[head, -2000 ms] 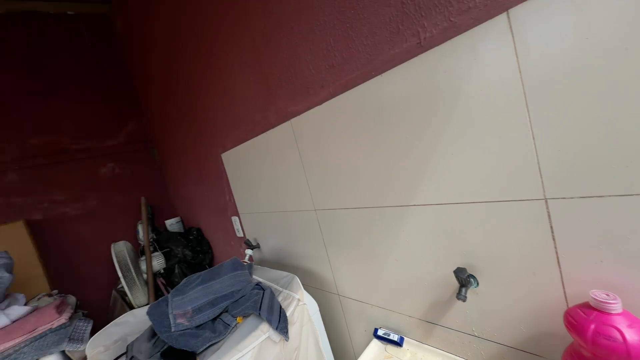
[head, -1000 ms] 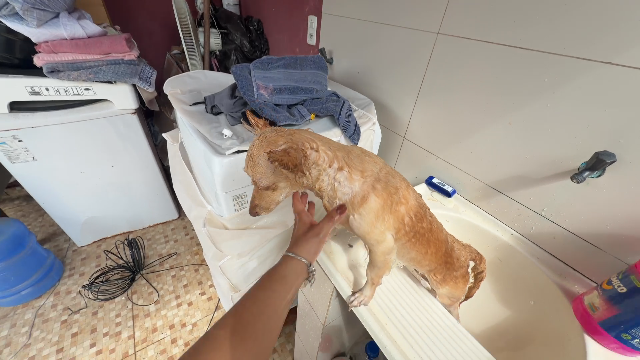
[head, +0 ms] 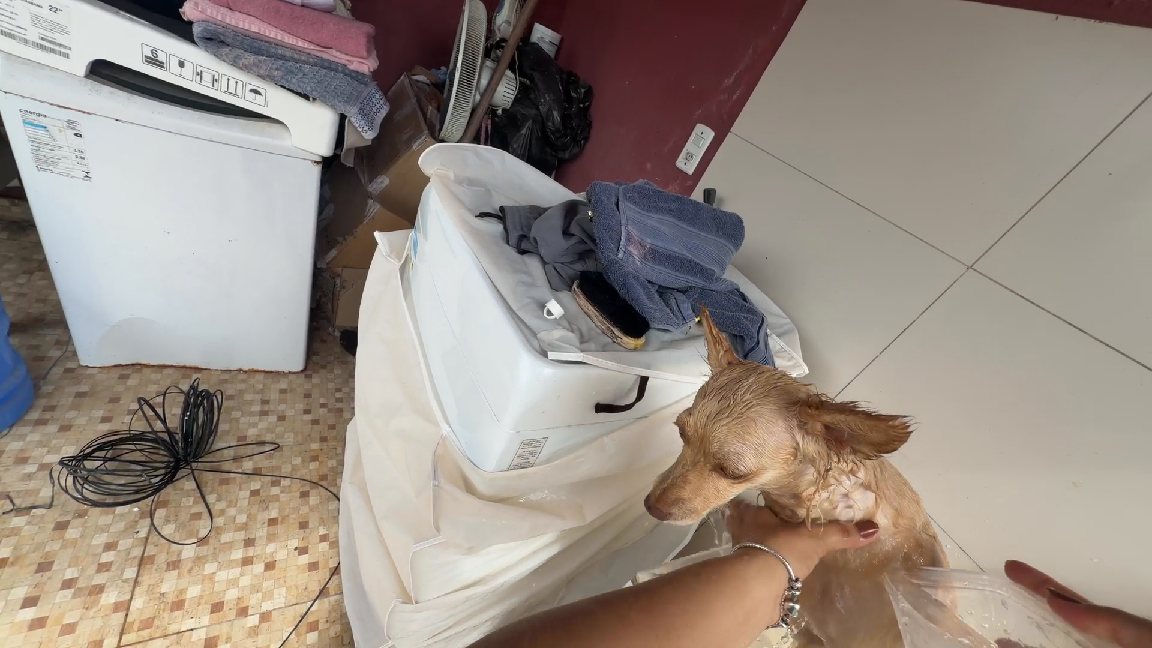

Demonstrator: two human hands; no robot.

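A wet tan dog (head: 747, 441) is at the lower right, its head turned to the left and its lower body cut off by the frame. My left hand (head: 801, 540), with a charm bracelet on the wrist, holds the dog at the chest below its neck, thumb on the wet fur. At the right edge my right hand (head: 1071, 607) grips a clear plastic container (head: 981, 603), which is against the dog's side with water around it. Part of the container and most of my right hand are out of frame.
A white appliance under a cream cover (head: 468, 342) bears a blue towel (head: 661, 243) and a brush (head: 610, 310). Coiled black cable (head: 144, 459) lies on the tiled floor. Another white appliance (head: 189, 234) stands left, beside a fan (head: 463, 72). A tiled wall (head: 1017, 378) rises at right.
The dog now faces left with its body lower in view, and my left hand is on its chest. My right hand with the clear container has come into view. The view has shifted.
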